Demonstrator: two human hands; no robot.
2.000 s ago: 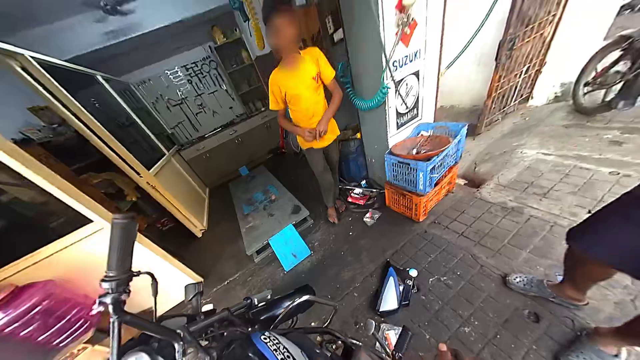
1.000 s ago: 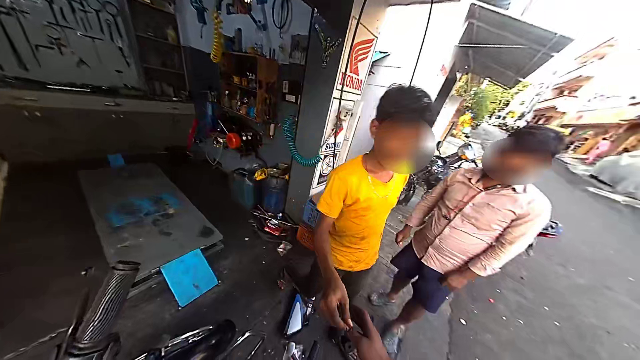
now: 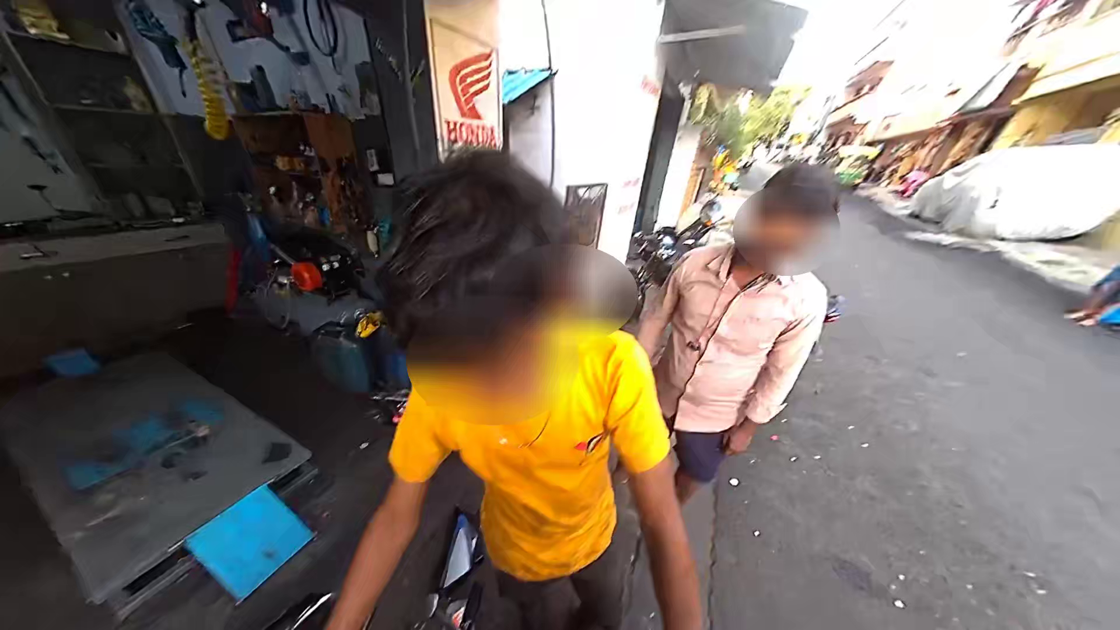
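Neither my left hand nor my right hand shows in the head view now. A person in a yellow T-shirt (image 3: 534, 490) stands close in front of me, with both arms reaching down past the bottom edge, so that person's hands are hidden. Low beside that person's legs lies a blue and white motorcycle body panel (image 3: 459, 551) on the ground. A small dark part of a motorcycle (image 3: 308, 612) shows at the bottom edge, left of that person's arm.
A grey metal lift platform (image 3: 114, 507) with a blue flap (image 3: 249, 541) lies at the left. Behind it stands an air compressor (image 3: 319, 284). A person in a pink shirt (image 3: 731, 341) stands at the street side. Parked motorcycles (image 3: 669, 249) and a covered vehicle (image 3: 1019, 192) are farther back.
The person in yellow has come much closer and leans down. A hand low in the view one second ago, near that person's hand, is out of sight. The view has turned right.
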